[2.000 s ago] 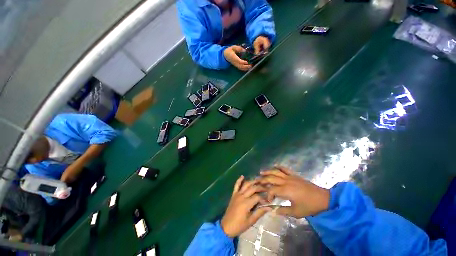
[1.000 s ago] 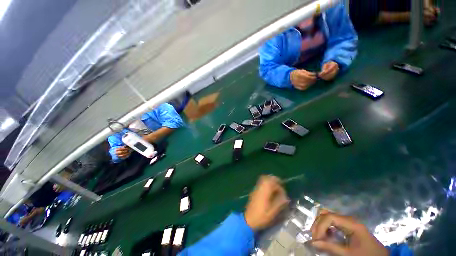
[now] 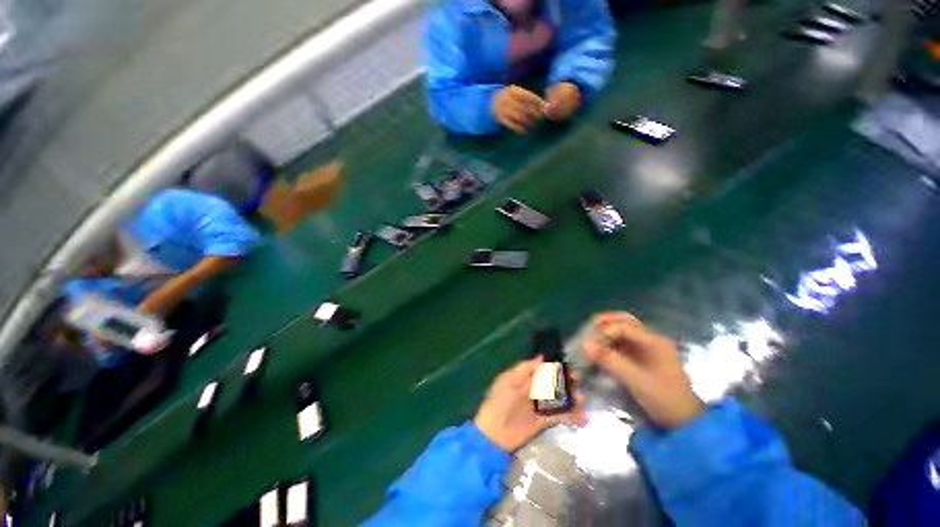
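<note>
My left hand (image 3: 511,409) holds a black phone (image 3: 550,376) upright near the bottom centre. A pale cream rectangle shows on the phone's lower part. My right hand (image 3: 646,370) is just to the right, apart from the phone, with thumb and fingertips close together; blur hides whether something thin is between them. A pale, shiny sheet (image 3: 536,489) lies on the bench below my hands, partly covered by them.
Unlabelled phones (image 3: 499,259) lie scattered ahead. Phones with pale rectangles (image 3: 310,414) lie to the left. A person in blue (image 3: 521,67) sits opposite, another at far left. Shiny offcuts (image 3: 833,272) lie right; a clear bag (image 3: 903,128) lies upper right.
My left hand has taken hold of a phone, and the phone with a pale rectangle at centre-left is gone from the bench. My right hand has lifted off the sheet.
</note>
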